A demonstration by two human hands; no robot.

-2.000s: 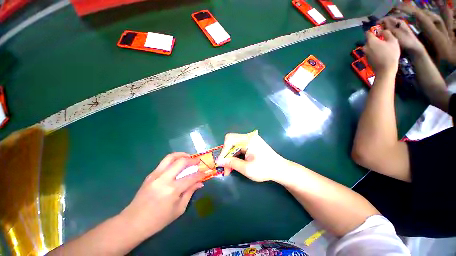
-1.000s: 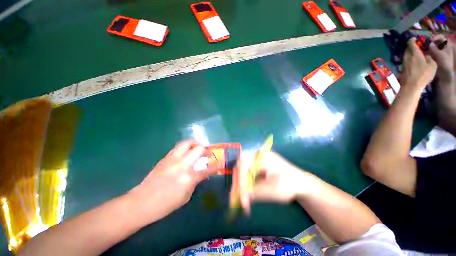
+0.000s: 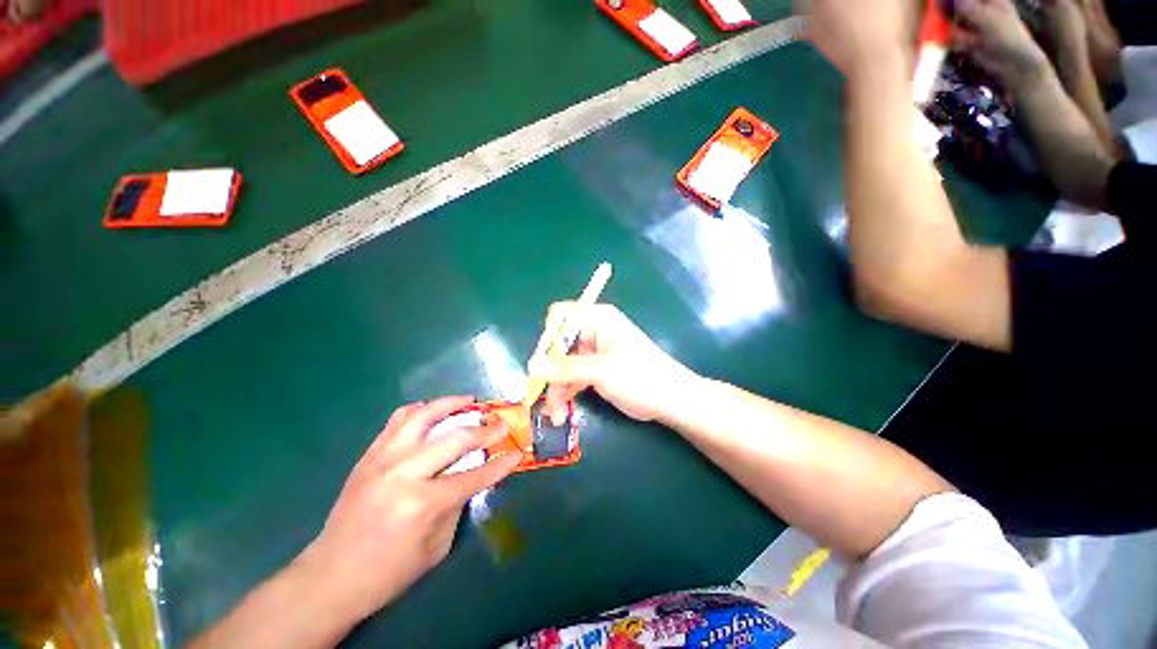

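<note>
An orange-red phone housing [image 3: 549, 458] lies at the middle front on the green surface, with a dark square at its right end and white at its left. My left hand [image 3: 425, 472] holds the housing's left part, fingers over the white area. My right hand [image 3: 601, 365] holds a slim yellow pen-like tool [image 3: 586, 298] upright, its lower end at the orange middle of the housing. A right fingertip is at the dark square. The tool's exact tip is too small to tell.
Orange-red phones lie beyond [image 3: 346, 121], at the left [image 3: 173, 198] and at the right [image 3: 727, 160]. A pale strip [image 3: 317, 236] crosses the surface. Amber film [image 3: 76, 520] lies at left, clear film [image 3: 723, 260] right of centre, red trays [image 3: 228, 32] at top left. A neighbour's arm [image 3: 907, 216] reaches in at right.
My right hand and tool have come back from beside the housing to above it. The view has shifted. The neighbour's arm has risen, with an orange-red item near the hand.
</note>
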